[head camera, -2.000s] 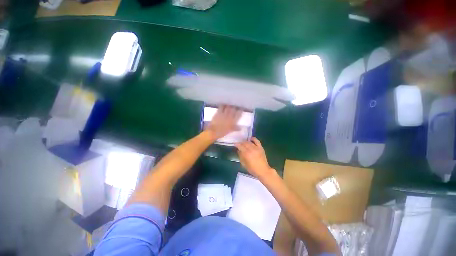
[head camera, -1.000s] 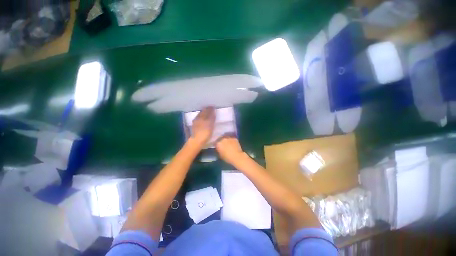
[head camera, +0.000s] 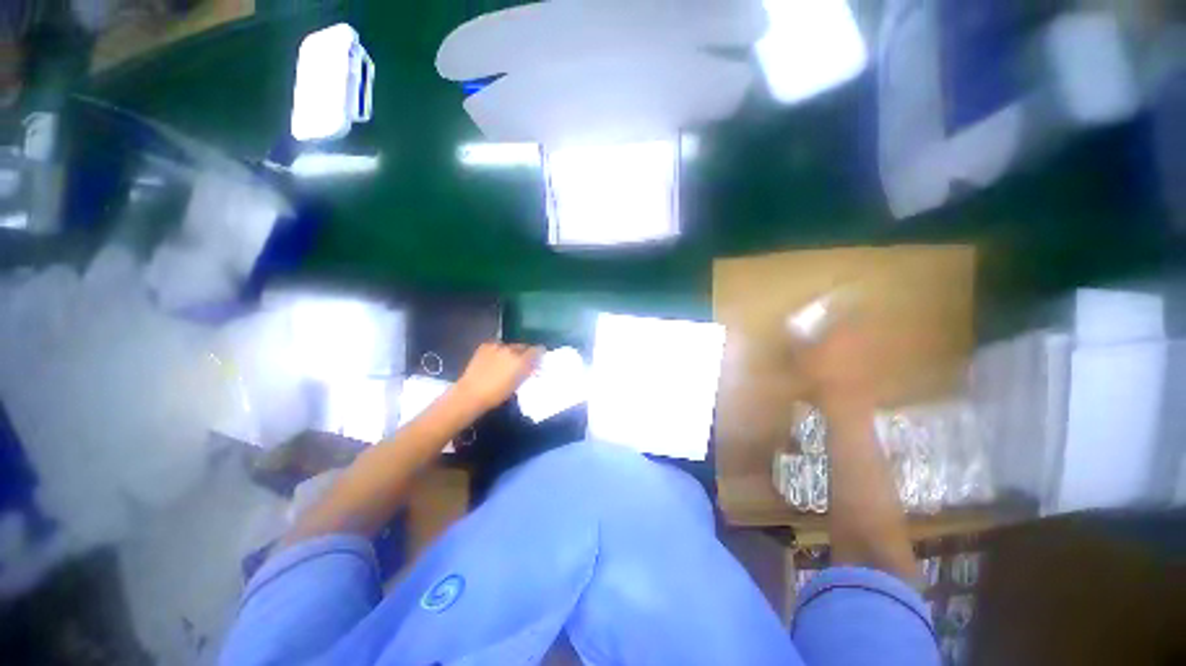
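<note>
The open retail box (head camera: 611, 195) stands on the green belt with its white inside up and its pale scalloped flaps (head camera: 598, 59) beyond it. My left hand (head camera: 498, 373) is at the left edge of the small white leaflets (head camera: 555, 385); whether it grips one is unclear. My right hand (head camera: 839, 354) is blurred over the brown cardboard panel (head camera: 754, 377), its fingers at a small white bagged accessory (head camera: 809, 318); a grip cannot be made out. The white cardboard inserts (head camera: 657, 386) lie between my hands.
A carton of bagged items (head camera: 930, 455) is near my right forearm. Folded white cartons (head camera: 1106, 416) stand at the far right. White devices (head camera: 325, 85) lie on the belt at upper left and upper right (head camera: 813, 50). Blurred open boxes crowd the left side.
Both hands have left the retail box, the left moving to the leaflets and the right to the bagged accessory on the cardboard. The view has tilted down, so the box sits higher.
</note>
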